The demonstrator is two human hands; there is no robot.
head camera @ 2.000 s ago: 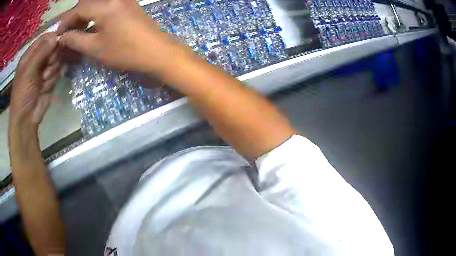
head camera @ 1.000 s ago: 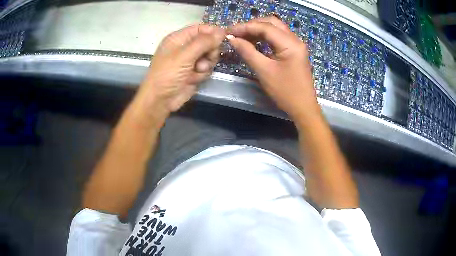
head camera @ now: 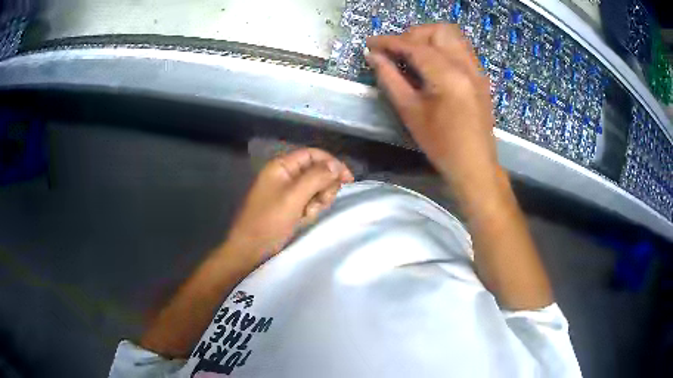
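Observation:
My right hand (head camera: 446, 103) is over the left end of the PCB panel (head camera: 550, 81), thumb and index finger pinched at a tiny white connector (head camera: 367, 52) above the panel's left edge. The panel is grey-silver with rows of small blue parts, and my hand hides some of it. My left hand (head camera: 291, 196) is held low, off the conveyor, close to my shirt, with curled fingers. Its palm is hidden, so whether it holds anything does not show.
The near conveyor rail (head camera: 184, 80) curves across the view, with the cream line bed (head camera: 192, 22) behind it on the left. Another panel (head camera: 649, 159) lies at the right. A green pile (head camera: 660, 70) is beyond the far rail. Dark floor (head camera: 111, 192) shows below.
My head view has swung from the far left, and the red heap has left view. My hands have parted since one second ago: the left dropped towards my shirt, the right stayed over the panel.

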